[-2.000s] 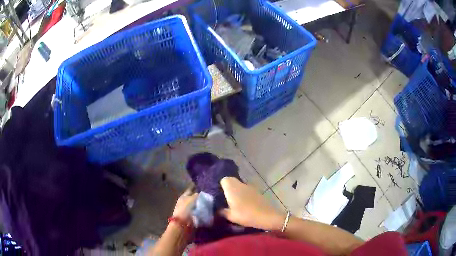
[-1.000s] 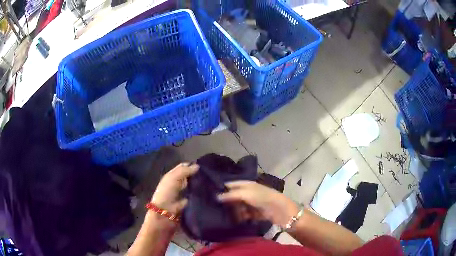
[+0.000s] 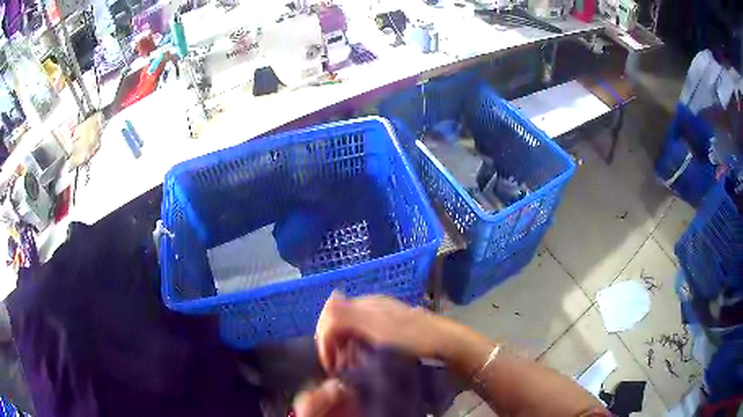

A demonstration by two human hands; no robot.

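Note:
A dark purple cloth piece (image 3: 395,381) is bunched in front of me at the bottom of the view, blurred. My right hand (image 3: 379,330) lies over its top, fingers curled on it. My left hand (image 3: 326,399) is at its left side, mostly cut off by the bottom edge and blurred, with fingers against the cloth. Just beyond the hands stands a blue slatted crate (image 3: 326,293) holding a white flat piece (image 3: 252,259) and some dark blue cloth. A large heap of dark purple cloth (image 3: 122,326) hangs at the left.
A second blue crate (image 3: 521,208) with grey and white items stands to the right. A sewing machine (image 3: 252,57) is on the long white table (image 3: 171,159) behind. White scraps (image 3: 623,305) and threads lie on the tiled floor. More blue crates (image 3: 713,232) are at the far right.
The view has tilted up, showing more of the table and machine. The hands and cloth now sit lower in the picture. The cloth has been turned or bunched between the hands.

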